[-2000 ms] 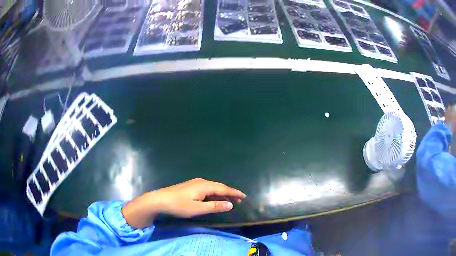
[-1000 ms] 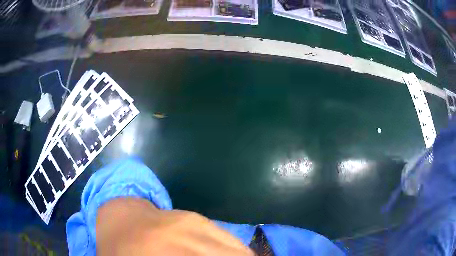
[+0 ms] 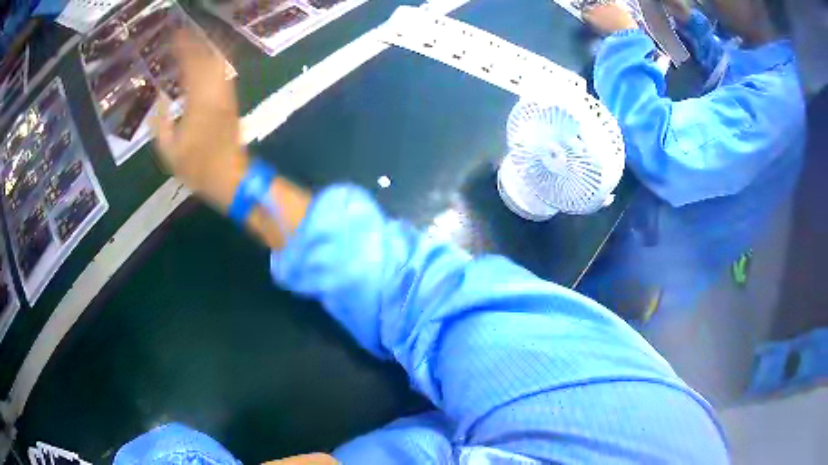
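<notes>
My right hand (image 3: pixel 195 136), blurred, is at the upper left with a blue strap on its wrist. It is over the right side of a white tray (image 3: pixel 109 73) of dark and shiny boards. Its fingertips are too blurred to show whether it holds anything. My left hand (image 3: pixel 301 460) shows only as a sliver at the bottom edge, beside its blue cuff; its fingers are hidden. Another tray of boards (image 3: pixel 54 204) lies at the far left, and one more (image 3: pixel 281 23) at the top.
A white fan (image 3: pixel 558 154) stands on the green mat (image 3: pixel 227 336) at the right. A long white strip with small marks (image 3: pixel 472 54) runs behind it. A small white dot lies left of the fan. Another person in a blue smock (image 3: pixel 708 136) works at the upper right. White sheet corners show bottom left.
The view has swung to the right. My right arm now reaches across to the trays at the upper left. My left hand has dropped to the bottom edge, and the fan is in full view.
</notes>
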